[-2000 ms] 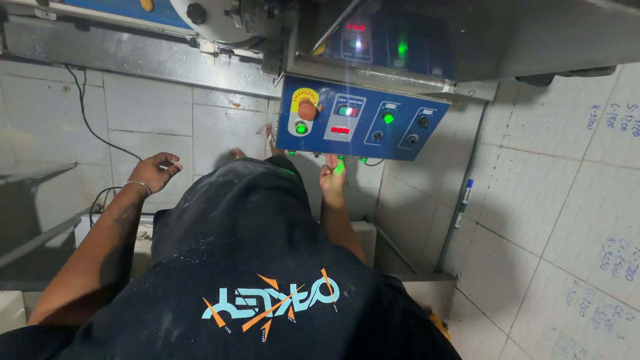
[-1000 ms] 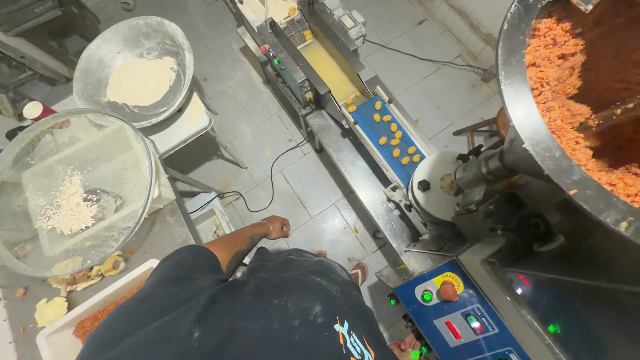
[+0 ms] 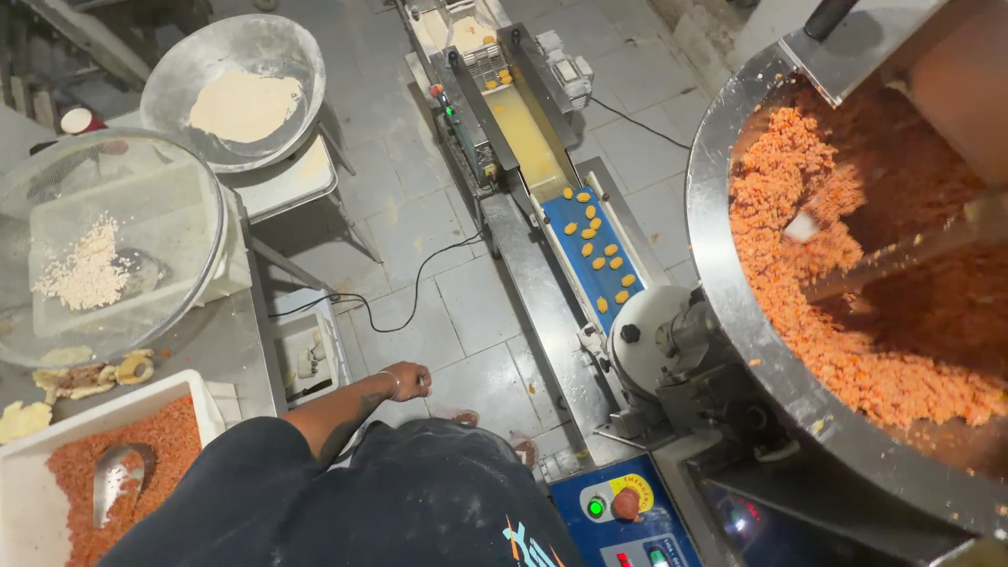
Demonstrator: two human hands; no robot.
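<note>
My left hand [image 3: 409, 381] hangs over the tiled floor, fingers curled, holding nothing that shows; a thin bracelet circles the wrist. My right hand is out of view. Beside my body on the right is the blue control panel [image 3: 622, 516], with a lit green button [image 3: 596, 506] and a red emergency knob [image 3: 627, 504]. Small yellow oval pieces lie on a blue conveyor belt [image 3: 596, 264] that runs up to the forming machine's round white head [image 3: 647, 337]. The large metal hopper [image 3: 706, 236] at the right holds orange shredded filling [image 3: 795, 236].
On the left, a round mesh sieve [image 3: 216, 260] with crumbs rests over a white tub. A metal bowl [image 3: 309, 87] of flour stands behind it. Nearer, a white plastic bin [image 3: 193, 386] holds orange filling and a metal scoop [image 3: 118, 480]. A black cable [image 3: 417, 295] crosses the floor.
The view has swung up and across from the control panel to the conveyor and hopper. My right hand, under the panel two seconds ago, has left the view.
</note>
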